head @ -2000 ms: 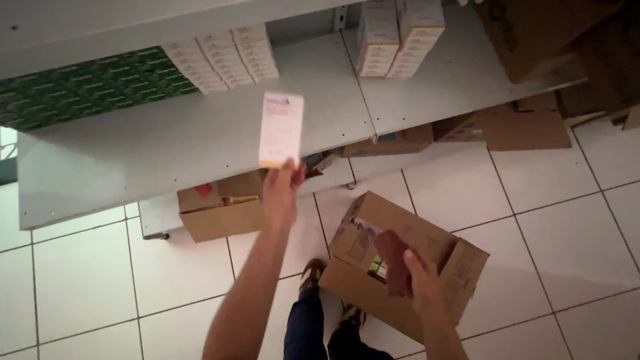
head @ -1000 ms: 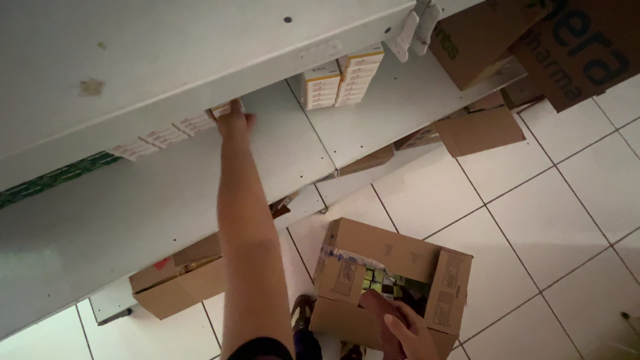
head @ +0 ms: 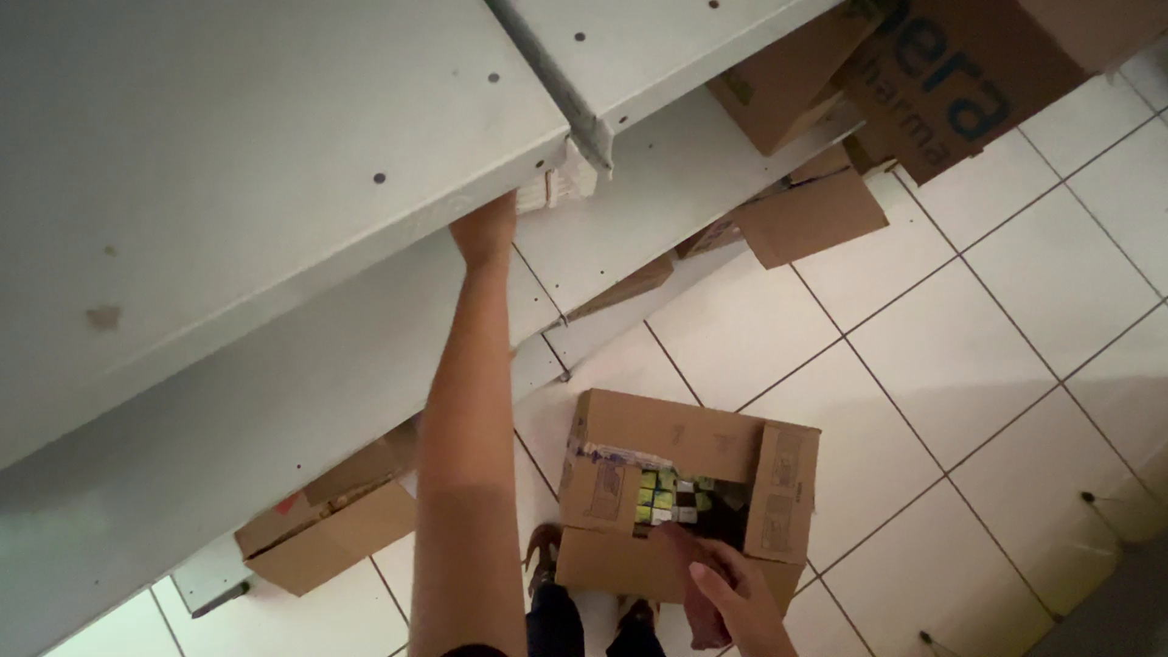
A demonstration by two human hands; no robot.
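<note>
My left hand (head: 484, 228) reaches in under the edge of the upper metal shelf (head: 383, 219); its fingers are hidden, so what it touches cannot be told. Just right of it, a stack of small white boxes (head: 538, 193) shows on the lower shelf (head: 356, 338). My right hand (head: 737, 589) holds a dark red, flat item (head: 698, 593), perhaps a pouch or cloth, over the near side of an open cardboard box (head: 675, 420). Small green and white packs (head: 662, 497) lie inside that box, which stands on the tiled floor.
A cardboard box (head: 328, 538) protrudes beneath the shelf at lower left. More cartons (head: 812, 214) sit below the shelf on the right, and large printed cartons (head: 967, 82) stand at upper right. My shoes (head: 545, 547) are beside the open box.
The left hand held up a white box two seconds ago, then reached under the upper shelf at the row of boxes; now it reaches in beside the other stack. The view has shifted.
</note>
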